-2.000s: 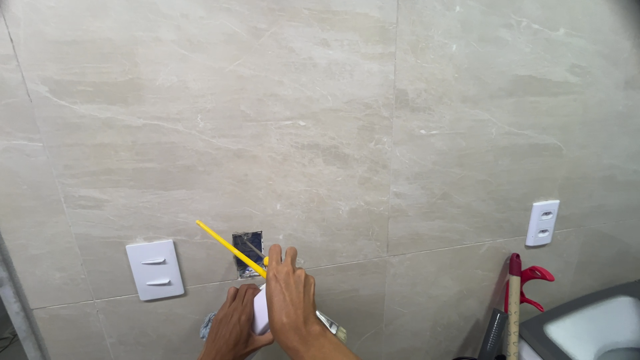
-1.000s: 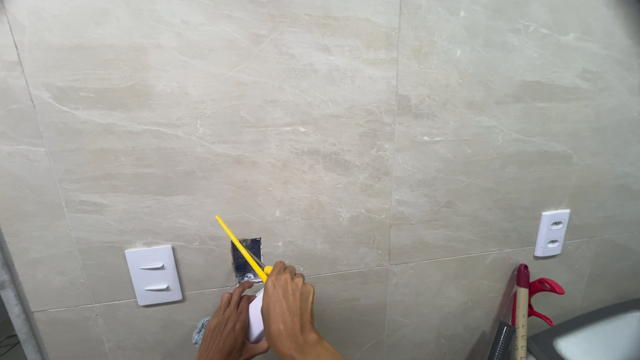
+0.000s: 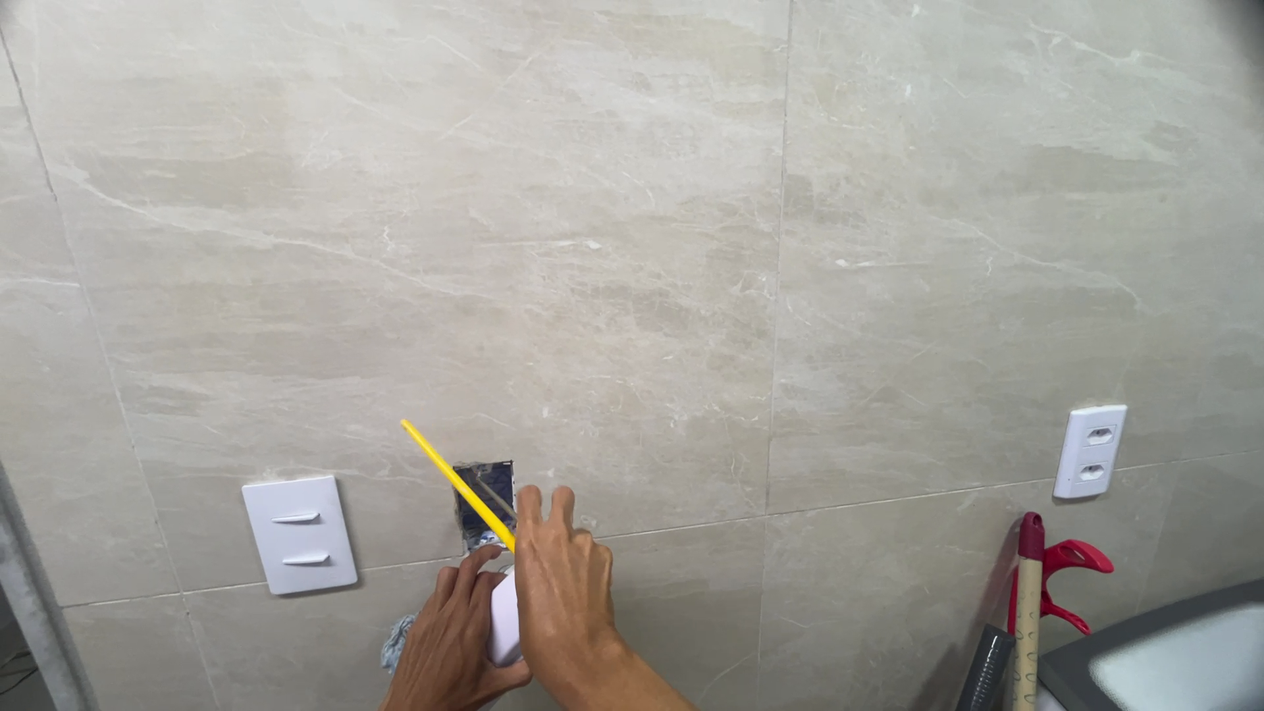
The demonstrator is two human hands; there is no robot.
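My left hand (image 3: 449, 632) grips a white plastic piece (image 3: 505, 620) at the lower middle, just below an open wall box (image 3: 486, 499) cut into the tile. Pressed against the right side of that piece is my right hand (image 3: 570, 583), with two fingers pointing up. A thin yellow strip (image 3: 456, 484) slants from between the hands up to the left, across the box opening. Inside the box a thin greyish rod or wire shows. What the yellow strip belongs to is hidden by my right hand. A bluish-grey cloth-like bundle (image 3: 397, 644) shows behind my left hand.
A white two-switch plate (image 3: 299, 535) is on the tiled wall to the left, and a white double socket (image 3: 1090, 451) to the right. At lower right are a wooden handle with a red cap (image 3: 1028, 612), a red plastic hook (image 3: 1076, 556) and a grey-rimmed appliance or bin (image 3: 1165, 622).
Between the earlier frames, the yellow strip swung steeper; now it slants a little less. My right hand's fingers have shifted, with two now raised. The white piece stays between my hands.
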